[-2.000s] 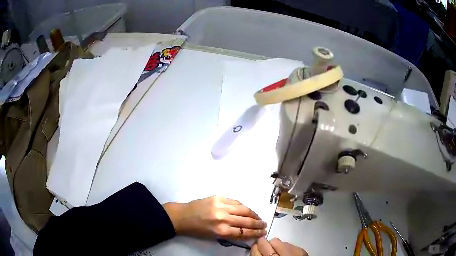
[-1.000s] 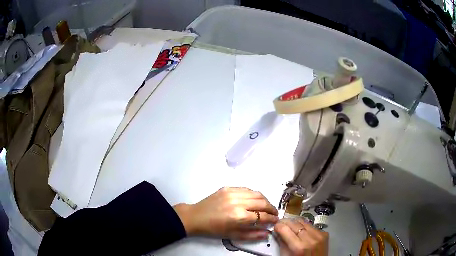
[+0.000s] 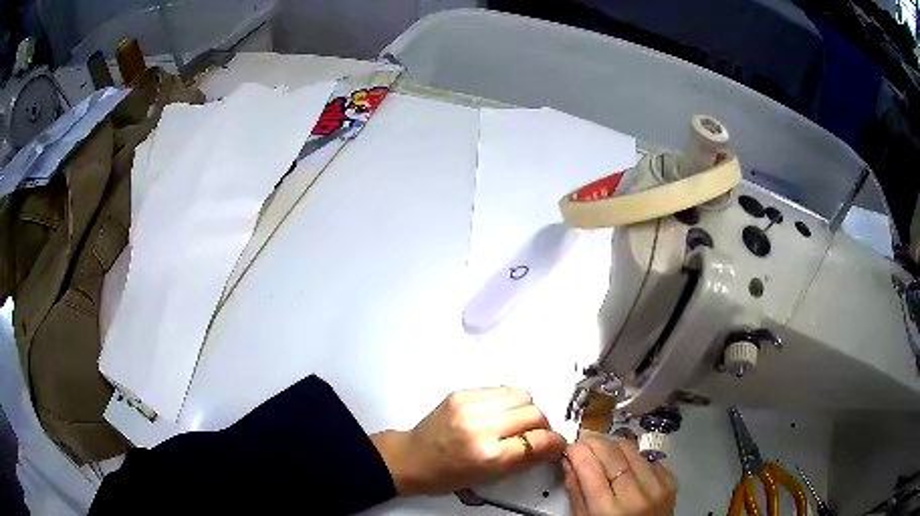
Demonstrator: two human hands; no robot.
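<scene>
A white fabric panel [image 3: 545,181] lies on the white table, running from beyond the lamp toward the needle; its near end is hard to tell from the table. My left hand [image 3: 484,440] lies flat-curved in front of the needle, fingertips pinched at the cloth's edge. My right hand [image 3: 617,479], cut off by the bottom edge, touches it and pinches the same edge. The presser foot [image 3: 595,391] is just beyond the fingertips. The sewing machine head [image 3: 696,323] stands at right. What is under my fingers is hidden.
A masking tape roll [image 3: 651,202] sits on the head. Orange-handled scissors [image 3: 752,469] lie right of the needle. The lamp [image 3: 514,282] is left of the head. A stack of white pieces [image 3: 197,242] and a brown garment [image 3: 61,292] are at left. A translucent bin [image 3: 605,66] stands behind.
Both hands have moved up close to the presser foot, and my right hand has come further into view. The view has shifted, so the machine appears further right and lower.
</scene>
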